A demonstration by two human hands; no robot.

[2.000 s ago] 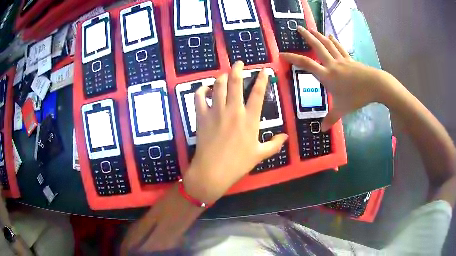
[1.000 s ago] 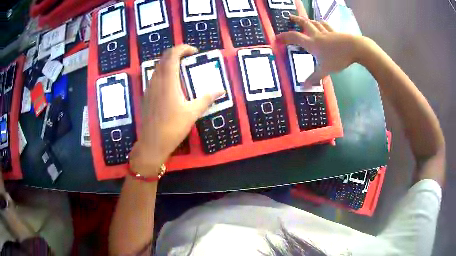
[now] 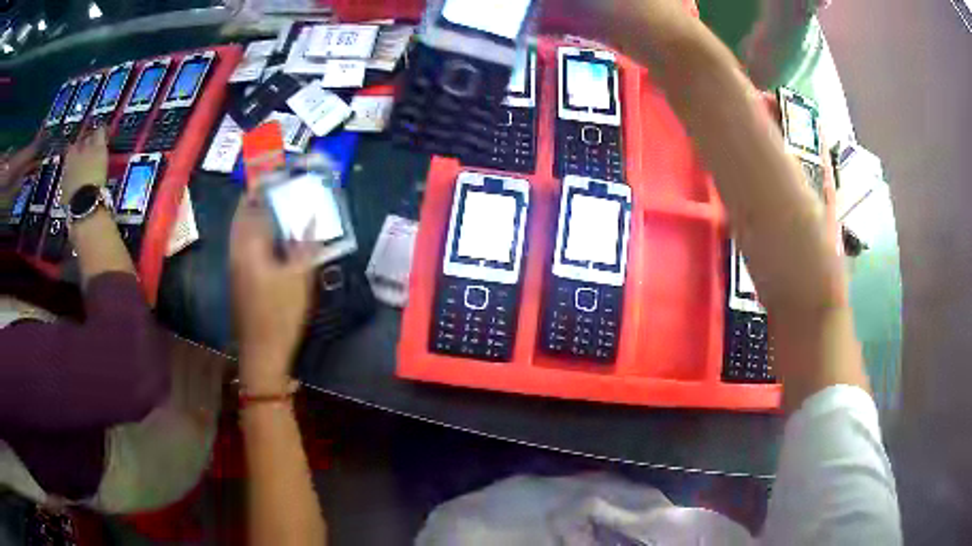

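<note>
The red foam tray (image 3: 592, 386) holds lit feature phones (image 3: 585, 267). Two middle pockets, one in each row, are empty. My left hand (image 3: 269, 288) is left of the tray, holding a blurred phone with a lit screen (image 3: 307, 210) above the dark bench. My right hand (image 3: 613, 13) is at the top edge, partly cut off. A blurred, lit phone (image 3: 453, 91) is raised over the tray's back left beside it and appears held by it; the grip is outside the picture. My right forearm hides part of the tray's right side.
Loose batteries (image 3: 320, 109) lie in a pile on the green bench, behind and left of the tray. At the left, a co-worker's hand (image 3: 87, 171) reaches over another red tray (image 3: 213, 91) of phones. More items lie at the right bench end.
The view has shifted, with the tray now further right. My left hand has moved off the tray with a phone. My right hand has moved up to the top edge. Two middle pockets are now empty.
</note>
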